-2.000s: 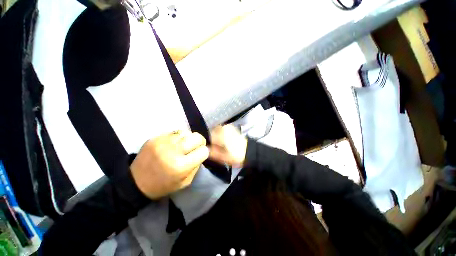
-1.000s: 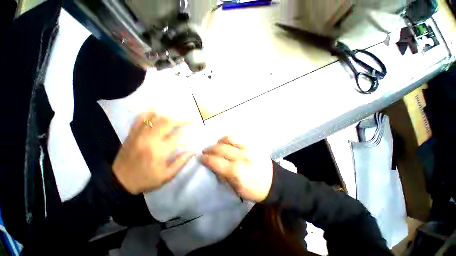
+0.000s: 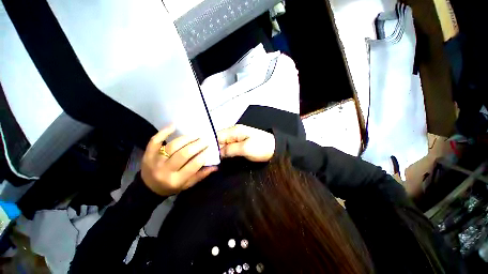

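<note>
A pale grey-white fabric panel [image 3: 139,59] hangs from the table toward the lap, with a thin dark seam edge along its right side. A black fabric band [image 3: 59,69] runs down its left part. My left hand [image 3: 179,160], with a ring, lies on the panel's lower end and grips it near the dark edge. My right hand [image 3: 246,143] pinches the same edge from the right, fingertips close to my left hand's. The sewing machine head is out of view.
The table's grey speckled front edge [image 3: 225,24] crosses the top. Pale folded cloth [image 3: 257,80] lies below it. Pale dark-edged cut pieces [image 3: 396,96] lie at right beside brown cardboard [image 3: 439,80]. Grey scraps [image 3: 53,235] lie low at left. Long hair hangs over the lap.
The view has tilted down toward the lap, so the machine and shears have left it. My hands, spread on the cloth a second ago, now hold the panel's dark edge close together.
</note>
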